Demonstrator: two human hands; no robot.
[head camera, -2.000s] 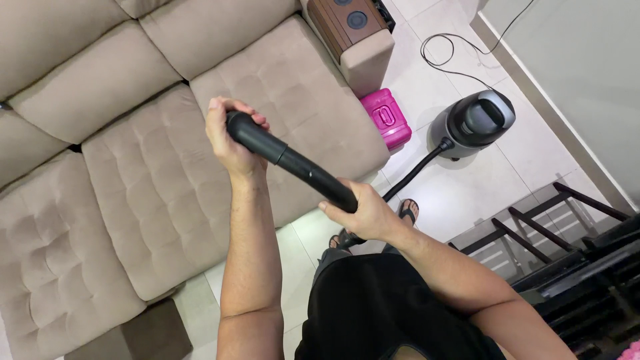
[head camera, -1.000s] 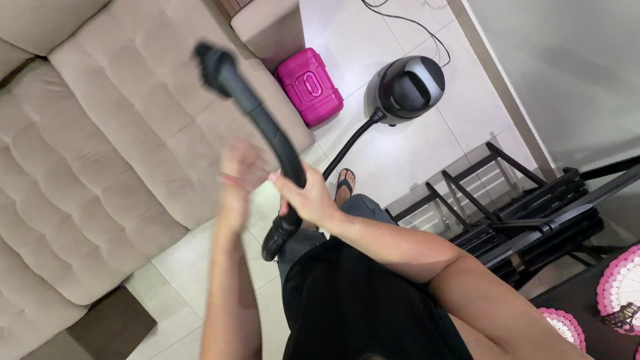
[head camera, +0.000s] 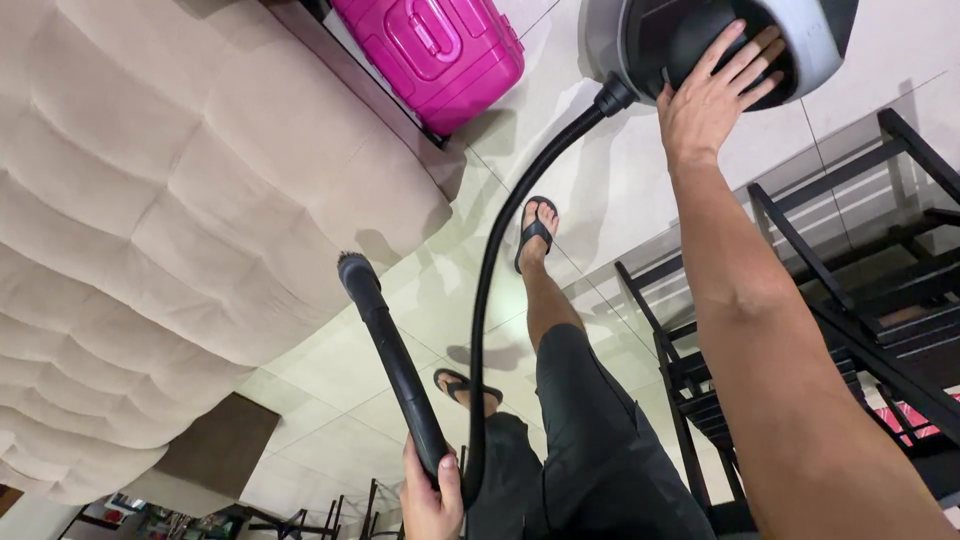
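My left hand (head camera: 433, 491) is closed around the black plastic tube (head camera: 401, 367) of a vacuum cleaner. A dusting brush head (head camera: 358, 276) with short bristles tips the tube and points up and left, beside the sofa's edge. From the tube's lower end a black flexible hose (head camera: 499, 232) curves up to the vacuum cleaner's body (head camera: 814, 49), a grey and black canister at the top right. My right hand (head camera: 703, 112) lies on the dark top of the canister, its fingers spread near the grey handle rim.
A beige tufted sofa (head camera: 187, 172) fills the left side. Beside its end is a pink plastic case (head camera: 439, 56). Black slatted folding chairs (head camera: 795, 262) stand at the right, close to my right arm. My feet in black flip-flops (head camera: 534, 232) are on the tiled floor, near the hose.
My right hand has left the tube and now rests on the vacuum cleaner's body. My left hand, free of the tube a second ago, now holds it. The view has moved closer to the canister.
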